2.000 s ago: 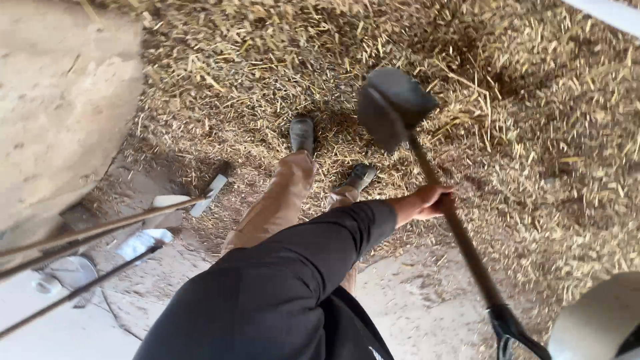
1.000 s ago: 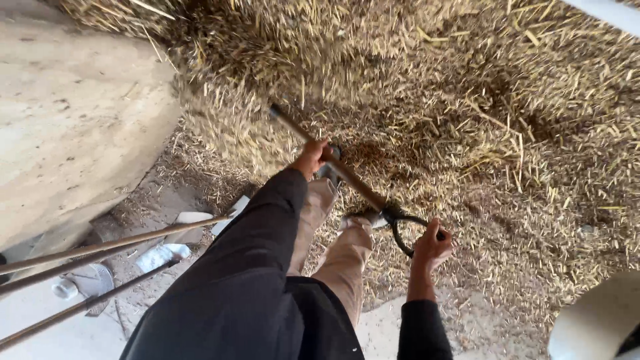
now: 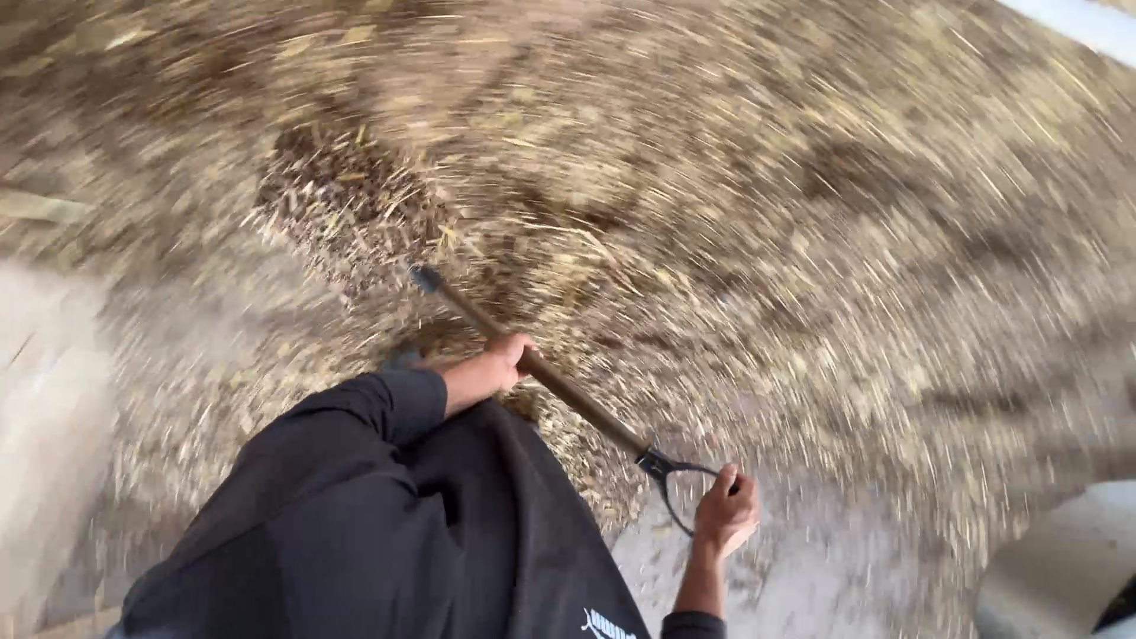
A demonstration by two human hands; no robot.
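Observation:
Both my hands are on a shovel with a wooden shaft (image 3: 581, 404) and a black D-shaped grip (image 3: 661, 463). My left hand (image 3: 506, 362) is closed around the middle of the shaft. My right hand (image 3: 729, 508) grips the crossbar of the D-grip, lower right of it. The shaft slants up and left to a dark socket (image 3: 426, 278). Chopped straw (image 3: 346, 191), heaped in a darker clump, lies just beyond the socket and covers the blade, or the blade is lost in it.
Loose straw (image 3: 799, 293), badly blurred, spreads over the ground. A pale rounded surface (image 3: 49, 426) stands at the left edge, and a pale round object (image 3: 1065, 568) at the lower right. Bare greyish floor (image 3: 799, 559) shows near my right hand. A white strip crosses the upper right corner.
Two seconds ago one hand held the shaft with the blade in sight; a second ago both hands were on the shovel. The view has shifted, and the long-handled tools at lower left are out of it.

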